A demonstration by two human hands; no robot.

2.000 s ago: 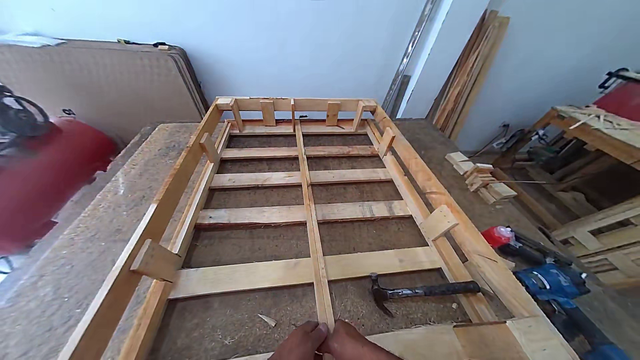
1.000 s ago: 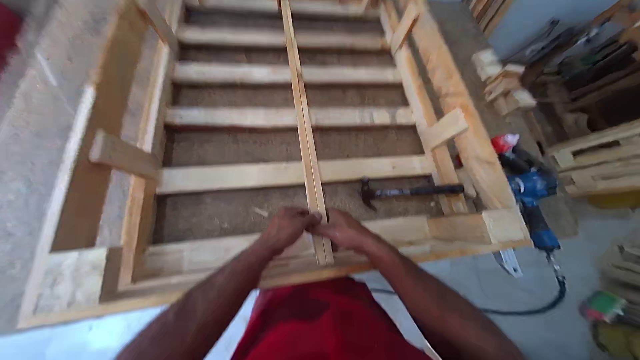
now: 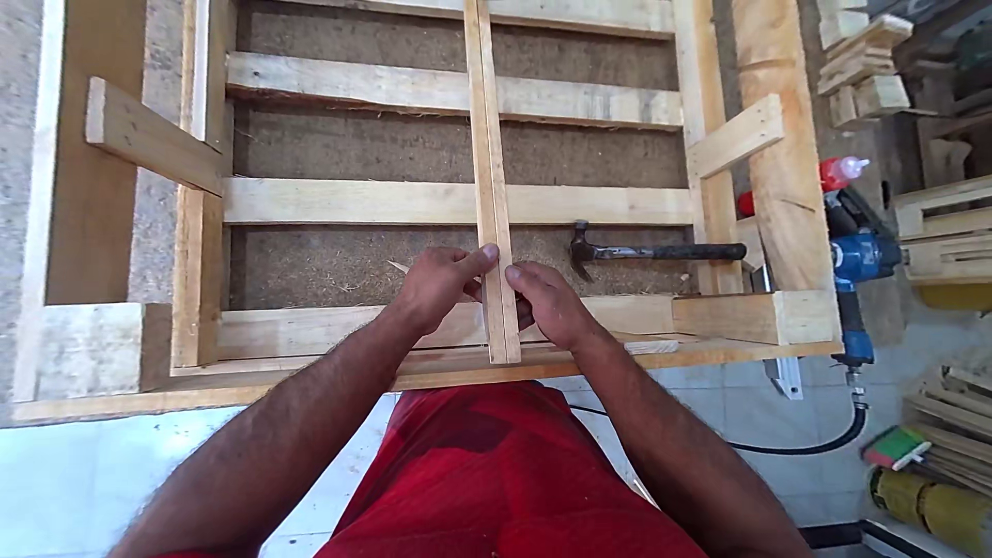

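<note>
Two narrow wooden strips (image 3: 487,155) lie side by side, lengthwise over the cross slats (image 3: 349,201) of a wooden frame. My left hand (image 3: 442,283) grips them from the left near their close end, thumb on top. From the right, my right hand (image 3: 550,302) holds the same end, its fingers partly hidden beneath. The strips' near end rests over or just above the frame's front rail (image 3: 310,380); contact cannot be told. A claw hammer (image 3: 659,252) lies to the right of my right hand, its head toward the strips.
Short angled wooden braces (image 3: 155,136) join the frame's sides. Beyond its right edge are a blue air nailer (image 3: 860,256) with a black hose (image 3: 821,448) and a red bottle (image 3: 841,173). Wood offcuts (image 3: 872,66) and slatted wooden pieces (image 3: 945,232) stand farther right.
The view has tilted down strongly toward the frame's near end. Both hands stay at the strips' near end, now with the left thumb on top. The hammer has stayed in place.
</note>
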